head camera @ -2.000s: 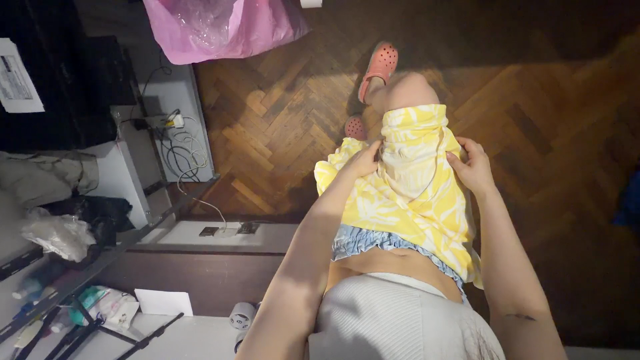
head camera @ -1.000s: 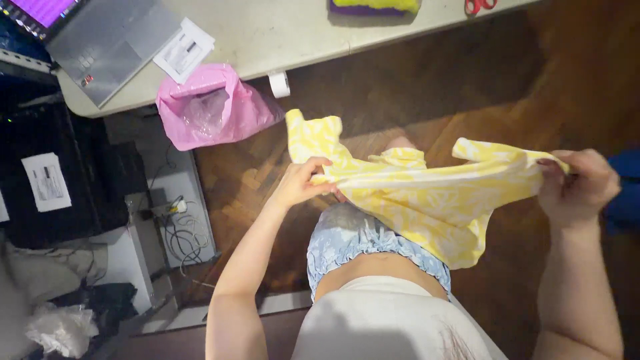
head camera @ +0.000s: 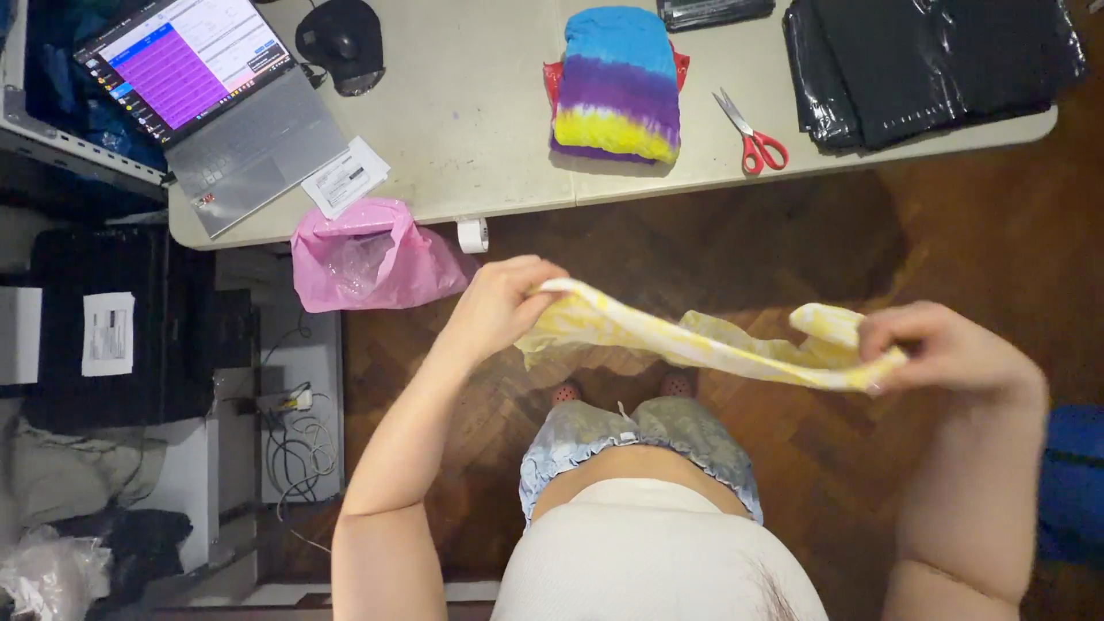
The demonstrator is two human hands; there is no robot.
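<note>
A yellow and white patterned cloth garment [head camera: 699,341] is stretched sideways in the air between my hands, in front of my body and above the floor. My left hand [head camera: 509,302] pinches its left end between thumb and fingers. Its right end is gripped in my right hand [head camera: 936,349], which is slightly blurred. Part of the garment hangs in loose folds behind the taut edge. A folded tie-dye cloth [head camera: 617,86] in blue, purple and yellow lies on the table beyond, with red-handled scissors [head camera: 750,134] to its right.
The pale table [head camera: 483,129] runs across the far side, bearing a laptop [head camera: 250,129], a black mouse on a pad [head camera: 345,43], printed papers [head camera: 345,177] and black plastic bags [head camera: 931,78]. A pink plastic bag [head camera: 423,267] hangs at its edge. Cables [head camera: 302,448] lie at left.
The garment lay over my lap two seconds ago; now it is held up and stretched between both hands. The view has shifted to show more of the table.
</note>
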